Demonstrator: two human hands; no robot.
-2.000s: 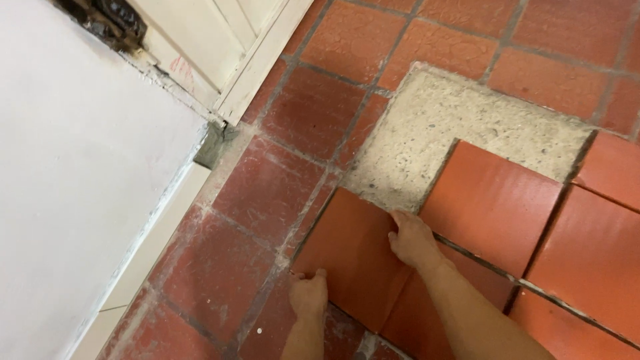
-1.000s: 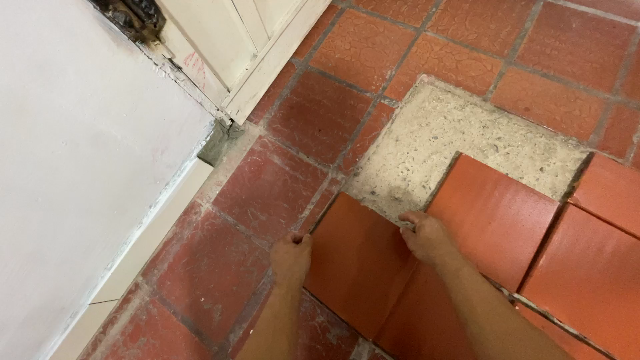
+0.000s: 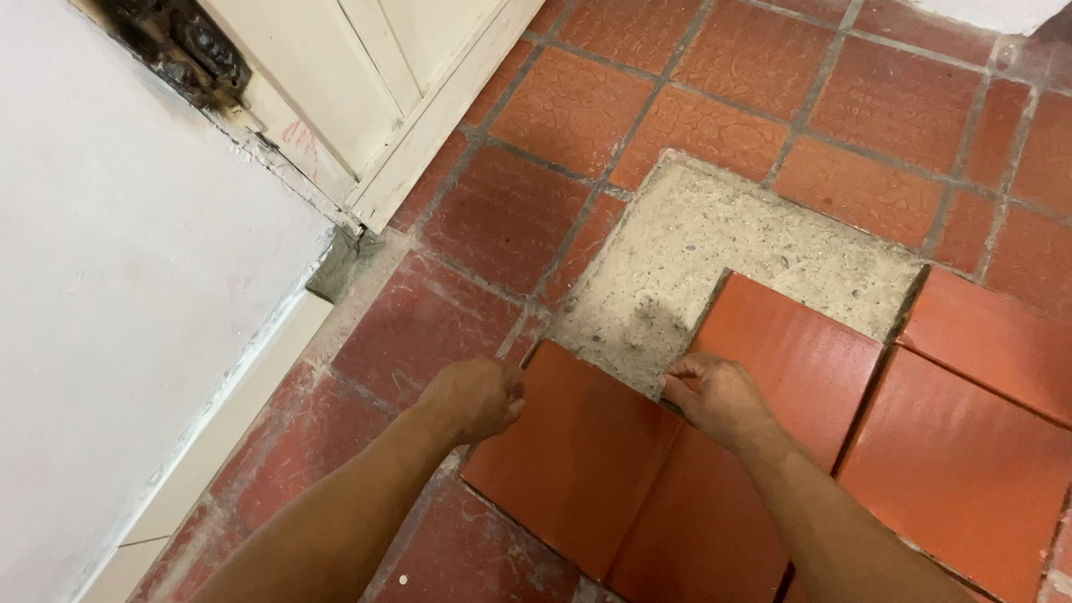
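Note:
A smooth orange-red clay floor tile lies at the lower middle, its upper edge bordering a patch of bare mortar bed. At its left edge is my left hand, fingers curled at the tile's side. My right hand is at the tile's upper right corner, thumb and fingertips pinched together; whether they grip the edge cannot be told. Beneath my right forearm, another new tile lies against the first one. A further new tile lies just right of my right hand, with a dark gap along its right side.
More new tiles lie at the right. Older, textured red tiles with grey grout surround the patch. A cream door and a white wall with a pale baseboard bound the left side.
My right hand has moved from the tile's upper edge to its upper right corner. My left hand has moved up along the tile's left edge.

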